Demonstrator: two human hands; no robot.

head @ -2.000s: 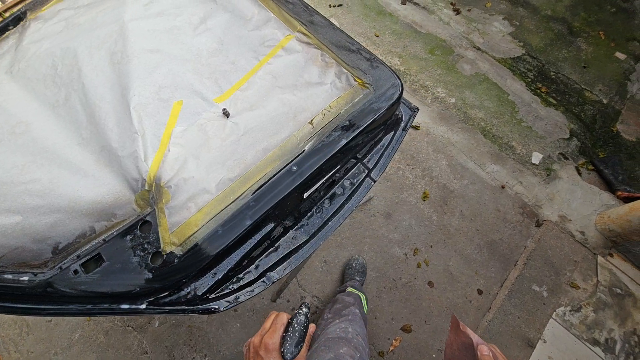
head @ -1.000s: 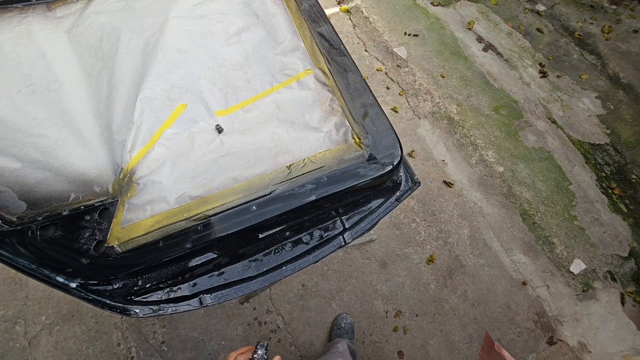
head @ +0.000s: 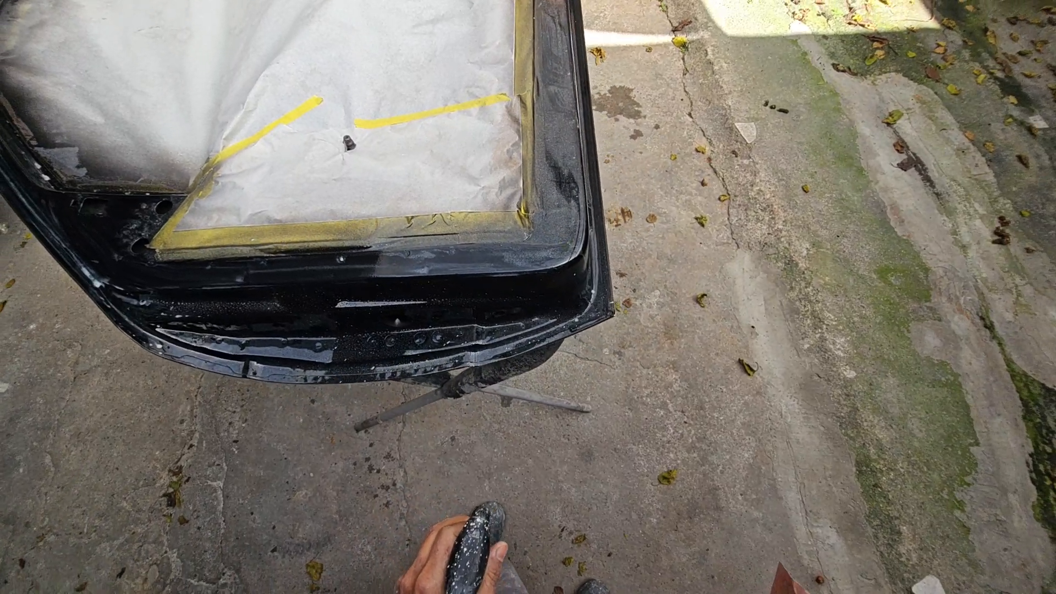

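Observation:
A wet black car panel, apparently a door or tailgate, fills the upper left. White masking paper covers its middle, edged with yellow masking tape. At the bottom, below the panel and apart from it, my left hand grips a black object with white specks, perhaps a sanding block or a wet pad. My right hand is out of the frame. Only the tip of a reddish-brown sheet, possibly sandpaper, shows at the bottom edge on the right.
Metal stand legs stick out under the panel's lower edge. A small dark piece lies on the paper. My shoe is on the concrete floor, which has scattered leaves, cracks and green moss at the right.
The view has turned, and the panel now lies squarer to it, with the stand legs showing. My right hand, seen earlier with the reddish-brown sheet, has left the frame.

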